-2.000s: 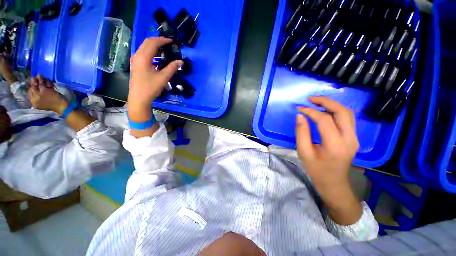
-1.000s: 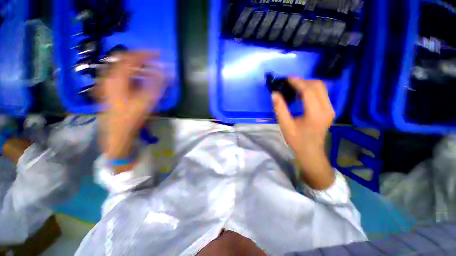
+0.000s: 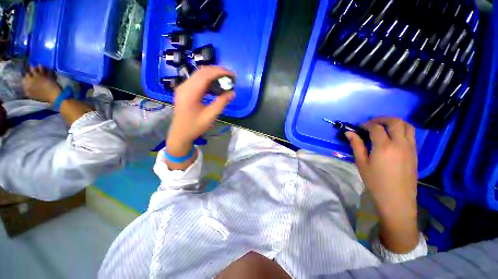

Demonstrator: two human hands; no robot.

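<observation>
My left hand (image 3: 199, 106) holds a black unit (image 3: 224, 84) between thumb and fingers, over the right part of the left blue tray (image 3: 248, 65); its end shows a bright whitish patch. My right hand (image 3: 386, 163) holds another black unit (image 3: 352, 131) with a thin pale prong pointing left, over the near part of the right blue tray (image 3: 327, 98). Loose black units (image 3: 176, 56) lie scattered in the left tray. Slanting rows of black units (image 3: 401, 60) fill the far side of the right tray.
A translucent box (image 3: 123, 30) stands left of the left tray, with more blue trays (image 3: 82, 43) beyond. A neighbour's hand (image 3: 42, 86) with a blue wrist band is at far left. Overlapping blue trays (image 3: 474, 158) are at far right. Dark green bench (image 3: 281, 71) shows between the two main trays.
My right hand, empty two seconds ago, now holds a black unit over the right tray. My left hand has moved right from the loose units and holds a unit. The camera view has swung right and back.
</observation>
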